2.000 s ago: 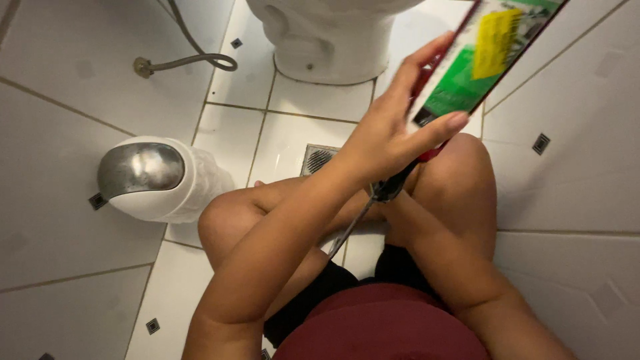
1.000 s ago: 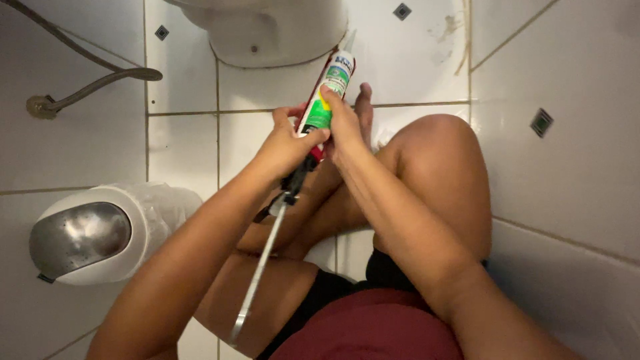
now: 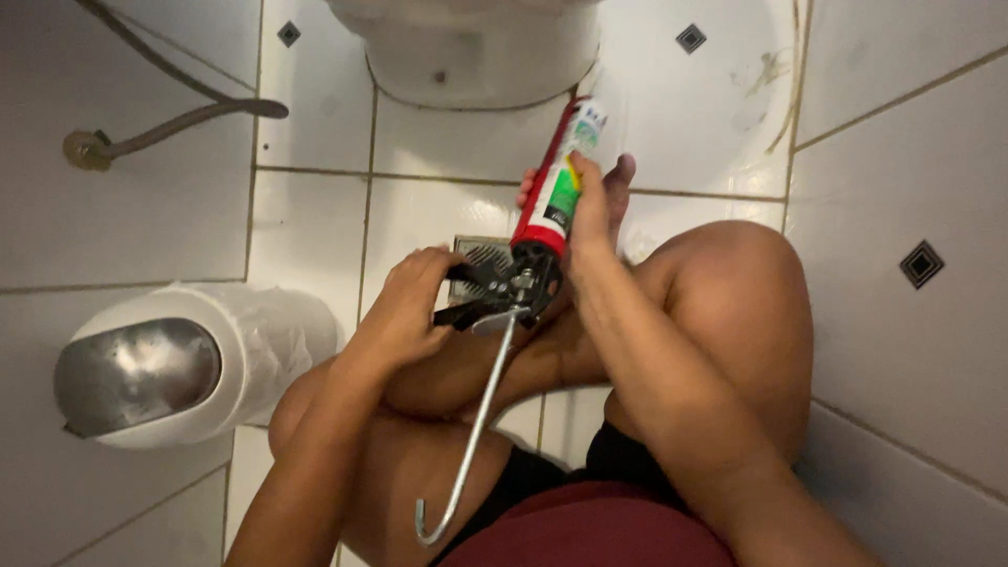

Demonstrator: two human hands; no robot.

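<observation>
A red caulking gun [image 3: 538, 236] holds a white and green sealant cartridge [image 3: 563, 193], its nozzle end toward the toilet base. My right hand [image 3: 591, 197] grips the cartridge and the gun's red cradle, with fingertips showing on the far side. At the black handle and trigger [image 3: 465, 303], my left hand [image 3: 417, 303] has its fingers curled around the grip. The hooked metal plunger rod [image 3: 480, 425] extends back over my crossed legs toward my lap. Part of the handle is hidden by my left hand.
The toilet base [image 3: 480, 63] stands ahead on the tiled floor. A floor drain [image 3: 480, 256] lies partly behind the gun. At left are a lined white trash bin [image 3: 236, 370] with a metal lid and a flexible hose [image 3: 173, 122] at the wall. A tiled wall [image 3: 906, 339] rises at right.
My left hand has moved from the cartridge back to the handle and trigger. The gun was raised at upper right two seconds ago and is now lower, with my right hand around the cartridge.
</observation>
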